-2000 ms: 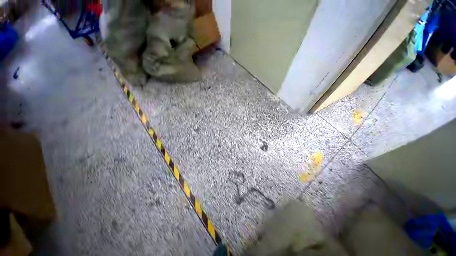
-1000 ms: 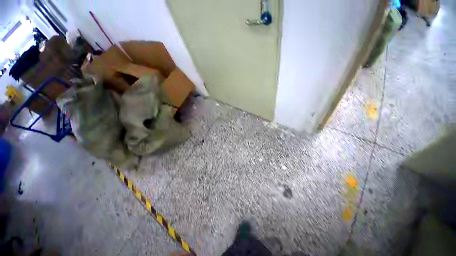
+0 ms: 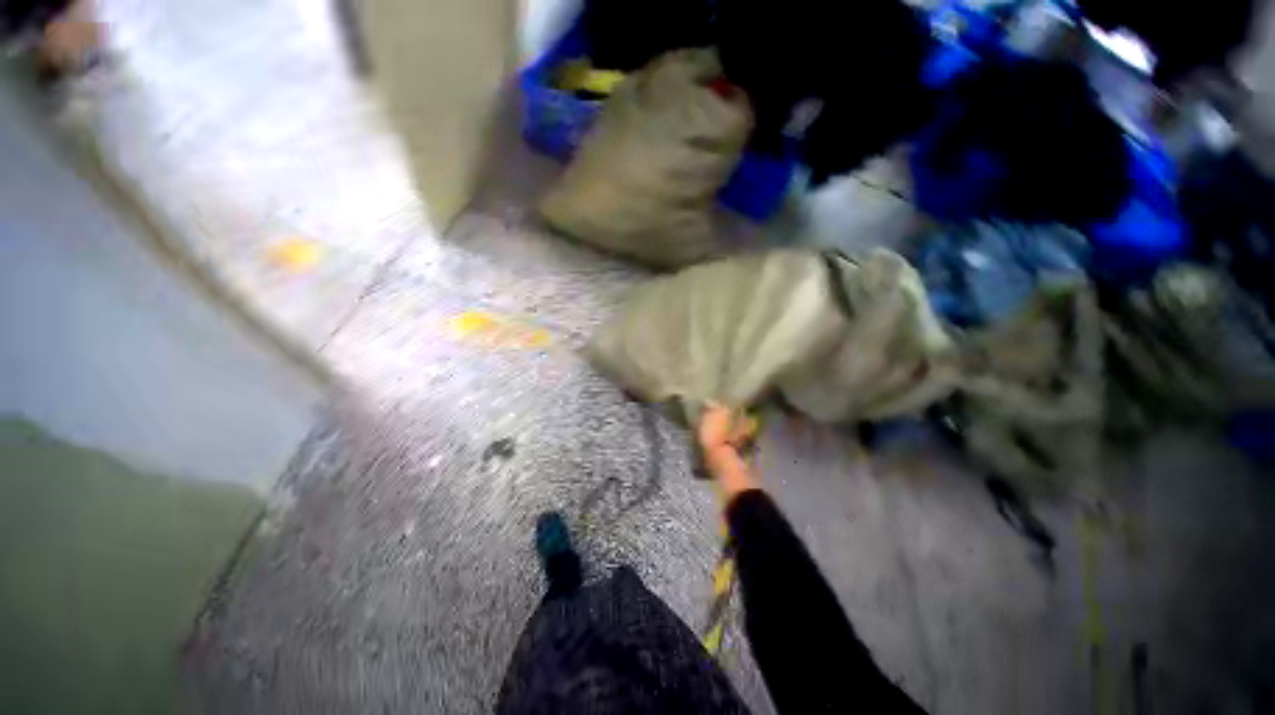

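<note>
My right hand [image 3: 724, 430], bare with a dark sleeve, is closed on the lower edge of a khaki-green woven sack [image 3: 734, 324]. The sack lies on its side on the floor, bulging. The fingers are blurred. My left hand is not in view. Another full sack [image 3: 657, 161] stands just behind it. More slack sack fabric [image 3: 1056, 377] lies to the right, below a blue denim heap [image 3: 1000, 266].
Blue crates [image 3: 559, 112] and dark piles [image 3: 839, 70] stand at the back. A pale green-and-white wall [image 3: 126, 419] is at the left. My shoe [image 3: 554, 534] is on the speckled floor. A dark cord [image 3: 622, 482] lies near the sack. Yellow-black tape [image 3: 722, 601] shows beside my sleeve.
The view has swung from the cartons, door and slumped sacks to the sacks and crates. My right hand has come into view, holding a sack's edge.
</note>
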